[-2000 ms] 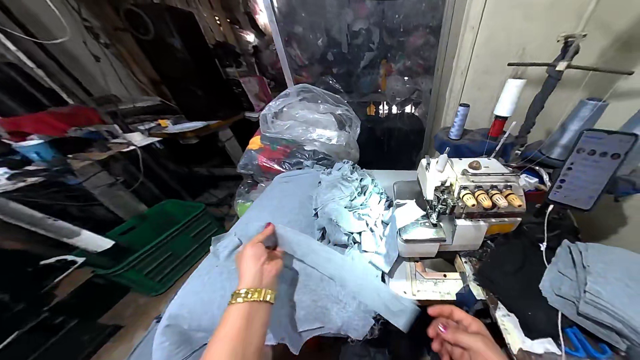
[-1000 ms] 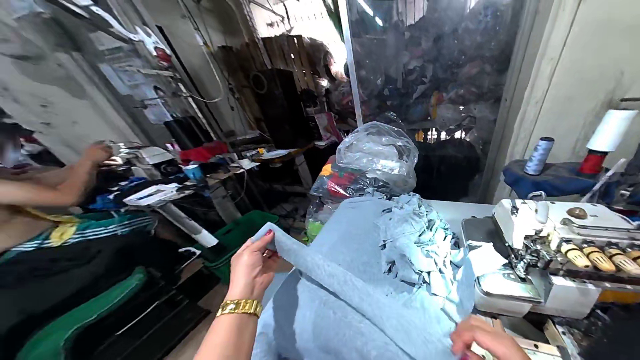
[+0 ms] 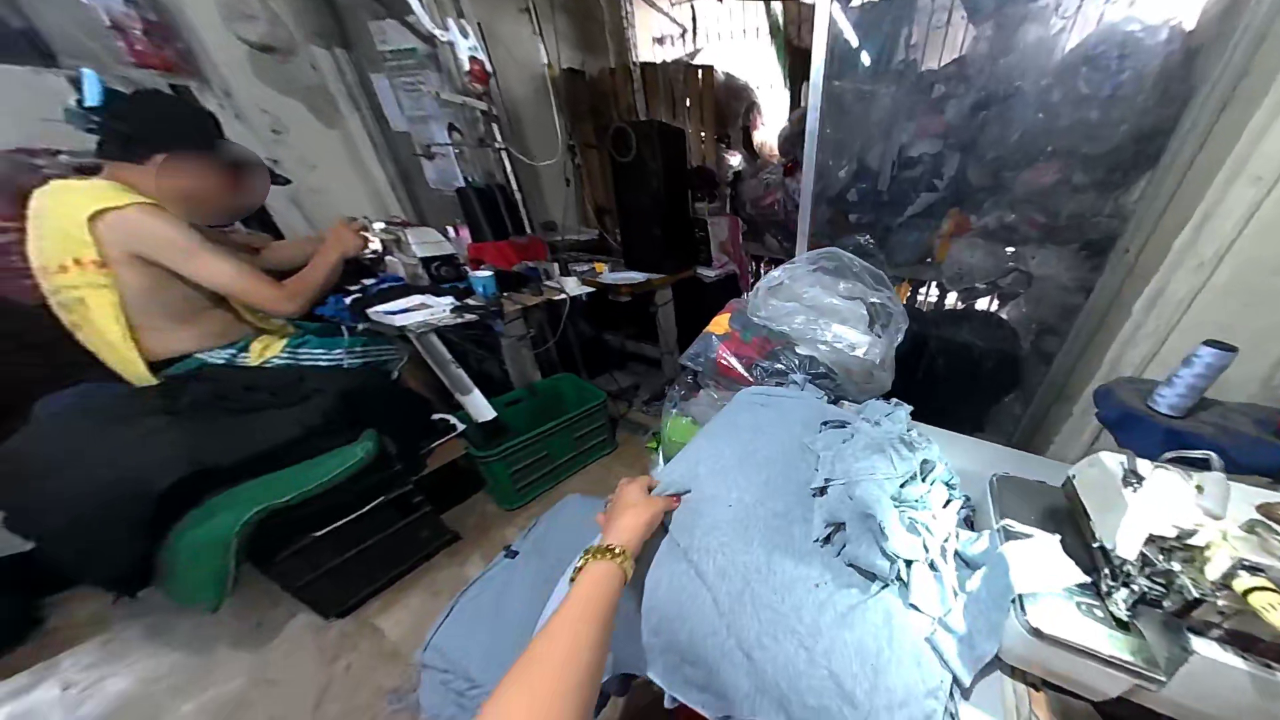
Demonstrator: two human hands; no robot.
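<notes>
My left hand (image 3: 638, 512), with a gold watch at the wrist, is at the left edge of a stack of light blue fabric pieces (image 3: 760, 540) on the white table. Its fingers touch the cloth edge; whether they pinch it is not plain. More blue fabric (image 3: 510, 610) hangs low to the left of the hand. A heap of small blue cut pieces (image 3: 900, 490) lies on the stack's right side. Right of that stands an overlock sewing machine (image 3: 1150, 570) with a pale scrap on its plate. My right hand is out of view.
Clear plastic bags (image 3: 830, 320) with coloured cloth stand behind the stack. A green plastic crate (image 3: 545, 440) is on the floor to the left. Farther left, a person (image 3: 190, 260) sits working at another sewing machine (image 3: 420, 250). A thread cone (image 3: 1192, 378) stands at the right.
The blue fabric panel that both hands held up is no longer raised. My left hand is down at the stack's left edge, and my right hand has left view. The view has swung left.
</notes>
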